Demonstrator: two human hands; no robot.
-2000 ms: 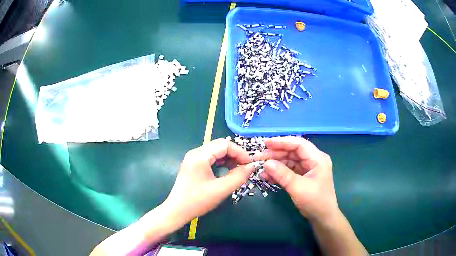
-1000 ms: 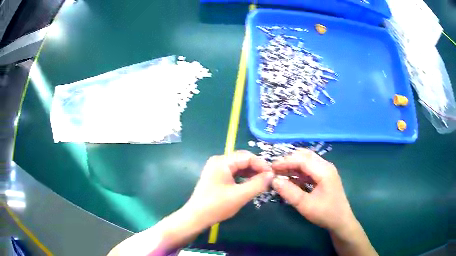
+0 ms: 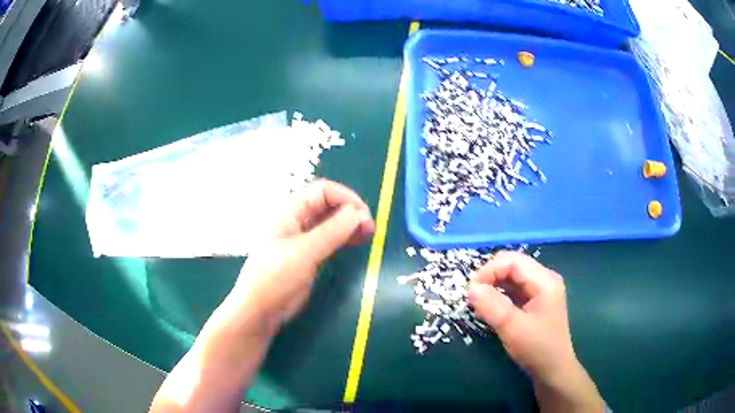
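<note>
My left hand (image 3: 310, 230) is over the right end of the open plastic bag of white pieces (image 3: 177, 198), its thumb and fingertips close together; whether they hold a tiny part cannot be told. My right hand (image 3: 520, 302) is at the right edge of the loose mixed parts pile (image 3: 443, 294), thumb and fingertips pinched; any part between them is too small to tell. Loose white pieces (image 3: 322, 137) lie at the bag's opening. Slim black-and-white assembled pieces (image 3: 471, 137) are heaped at the left side of the shallow blue tray (image 3: 596, 232).
Small orange finger cots (image 3: 654, 169) lie in the tray. A deeper blue parts bin (image 3: 483, 11) stands behind it. Another plastic bag (image 3: 685, 97) lies to the right. Yellow tape (image 3: 373, 282) runs down the green table between the bag and the tray.
My hands were together over the mixed pile. My left hand has moved left and up to the bag; my right hand has stayed by the pile. The camera view has shifted.
</note>
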